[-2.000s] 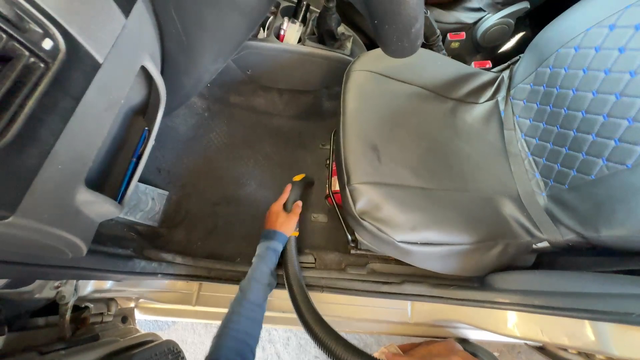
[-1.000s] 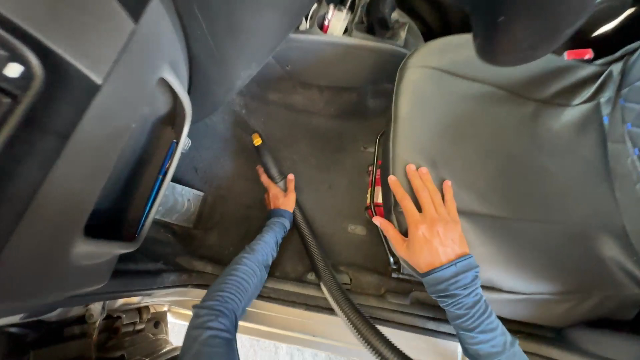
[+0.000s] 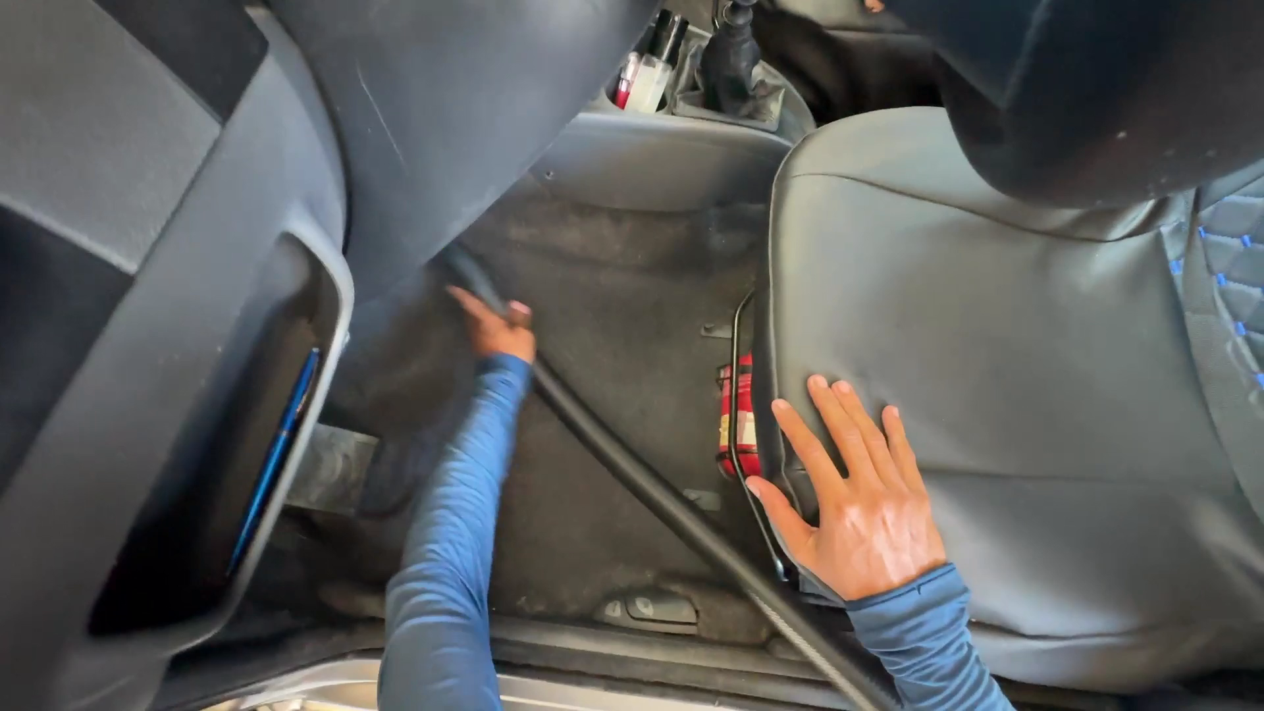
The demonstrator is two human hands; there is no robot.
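My left hand (image 3: 502, 329) grips the front part of a black corrugated vacuum hose (image 3: 642, 474) over the dark car floor (image 3: 583, 425). The hose's front end reaches beneath the dashboard panel, where its tip is hidden. From there the hose runs back across the floor and over the door sill. My right hand (image 3: 869, 513) rests palm down, fingers spread, on the front corner of the grey leather-like seat (image 3: 987, 355), holding nothing.
The door panel's pocket (image 3: 178, 533), with a blue pen (image 3: 276, 459) in it, borders the left side. Under the seat's front edge sit a metal bar (image 3: 735, 385) and a red object (image 3: 739, 420). A gear lever (image 3: 731, 59) stands beyond; the door sill (image 3: 612, 662) crosses the near side.
My left hand has moved the hose deeper under the dashboard; its yellow-marked end, visible earlier, is now hidden. My right hand came onto the seat between the first and second frames and stays there.
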